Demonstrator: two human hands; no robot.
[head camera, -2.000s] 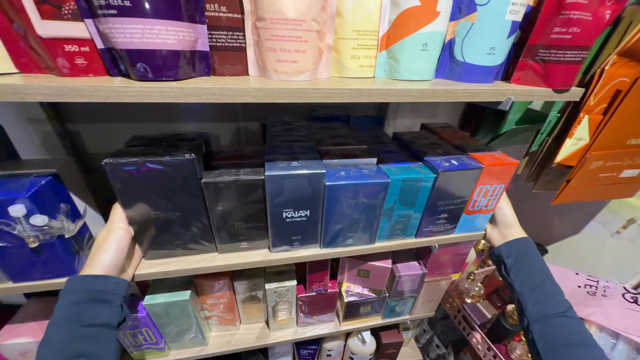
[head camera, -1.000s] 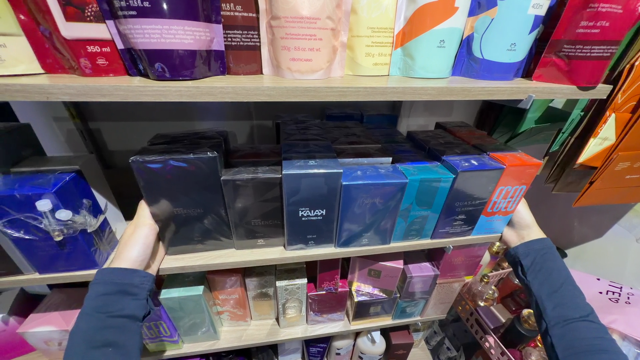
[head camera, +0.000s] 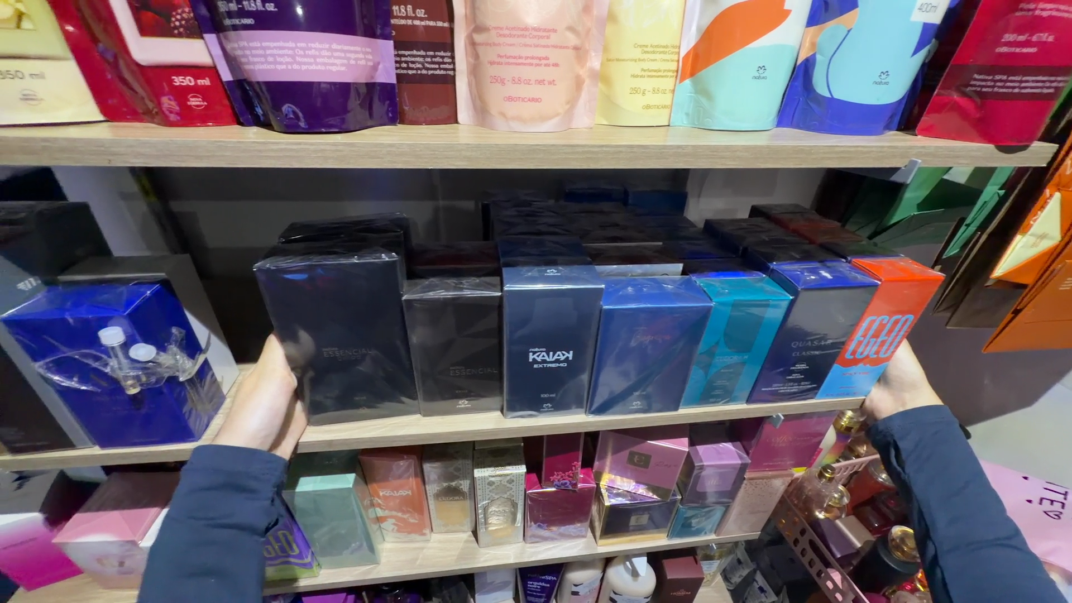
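A row of perfume boxes in clear film stands on the middle wooden shelf (head camera: 469, 429). My left hand (head camera: 266, 398) presses on the left side of the large black box (head camera: 343, 343) at the row's left end, its fingers partly hidden. At the other end my right hand (head camera: 903, 381) lies against the right side of the orange and blue box (head camera: 879, 327), fingers partly hidden behind it. Between them stand a smaller black box (head camera: 455, 360), a dark blue Kaiak box (head camera: 551, 335), a blue box (head camera: 646, 360), a teal box (head camera: 733, 352) and a navy box (head camera: 808, 352).
Lotion refill pouches (head camera: 532, 67) line the upper shelf (head camera: 536, 149). Left of my left hand is a blue box (head camera: 109, 360) with small vials on it. Smaller boxes (head camera: 501, 494) fill the lower shelf. A pink basket (head camera: 816, 544) of bottles stands lower right, with orange paper bags (head camera: 1038, 285) above.
Both hands stay at the two ends of the row, and the boxes between them keep their order. The view has shifted slightly.
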